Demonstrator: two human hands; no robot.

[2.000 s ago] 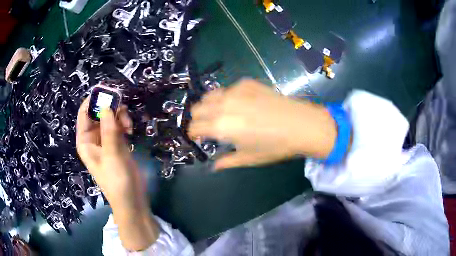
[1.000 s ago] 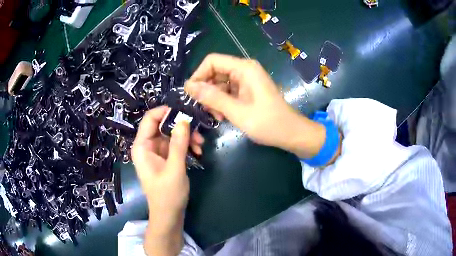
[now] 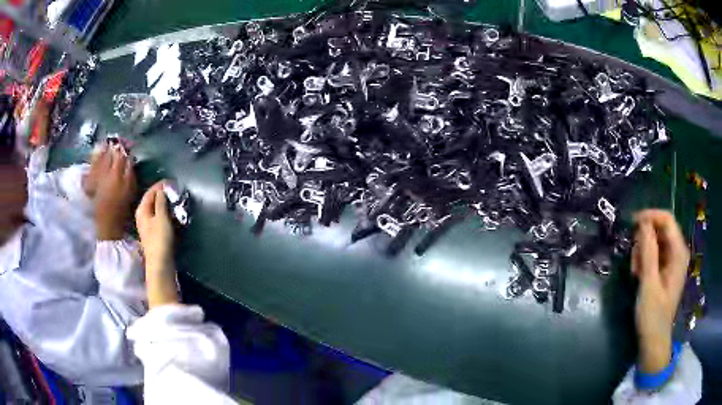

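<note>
A wide heap of black clips with silver looped handles (image 3: 412, 126) lies across the bench. My left hand (image 3: 157, 225) is far out at the left, its fingertips closed on a small black and silver piece (image 3: 179, 207), perhaps a watch case with a clip on it; it is too blurred to tell. My right hand (image 3: 659, 251), with a blue wristband, is beside the right end of the heap. Its fingers are loosely curled and somewhat apart, with nothing visible in them.
Another worker's hand (image 3: 113, 190) and white sleeves are close left of my left hand. A clear plastic item (image 3: 136, 109) lies beyond. Small orange flex cable parts (image 3: 698, 237) lie at the right edge. Yellow paper (image 3: 673, 55) and cables are at the top right.
The view has swung left. My left hand has moved far left, away from my right hand. The lit watch screen no longer shows. My right hand is now apart from the held piece.
</note>
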